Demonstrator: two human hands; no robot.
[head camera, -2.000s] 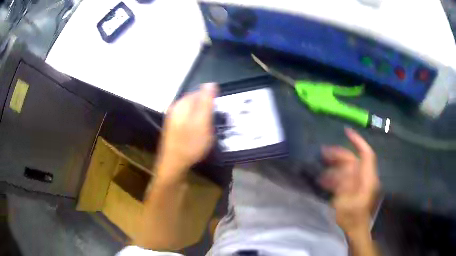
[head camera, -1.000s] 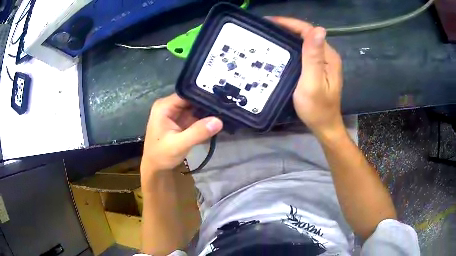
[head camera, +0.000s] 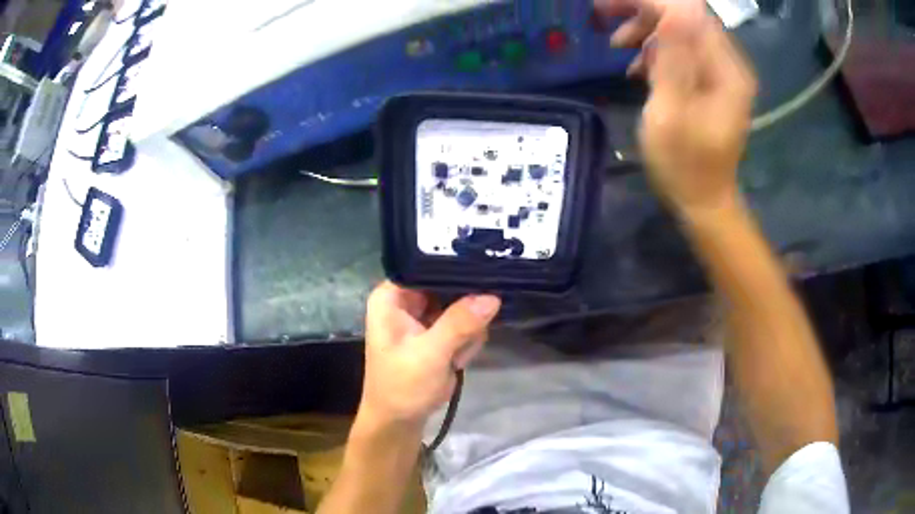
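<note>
A black square housing with a white circuit board is held up face-on in the middle of the view. My left hand grips its lower left edge, thumb in front. A thin black cord hangs below it beside that hand. My right hand is off the housing, raised at the upper right near the machine's front panel. It is blurred, with fingers apart, and nothing shows in it. The thin metal nozzle of the air gun shows left of the housing; the green body is hidden.
The blue-panelled machine stands behind, with green and red buttons. Smaller black units lie in a row on the white tabletop at left. A pale hose and a red-brown board are at right. A cardboard box is below.
My right hand has let go of the housing and moved up to the machine panel. My left hand still holds the housing, now turned level and slightly lower. The view has shifted.
</note>
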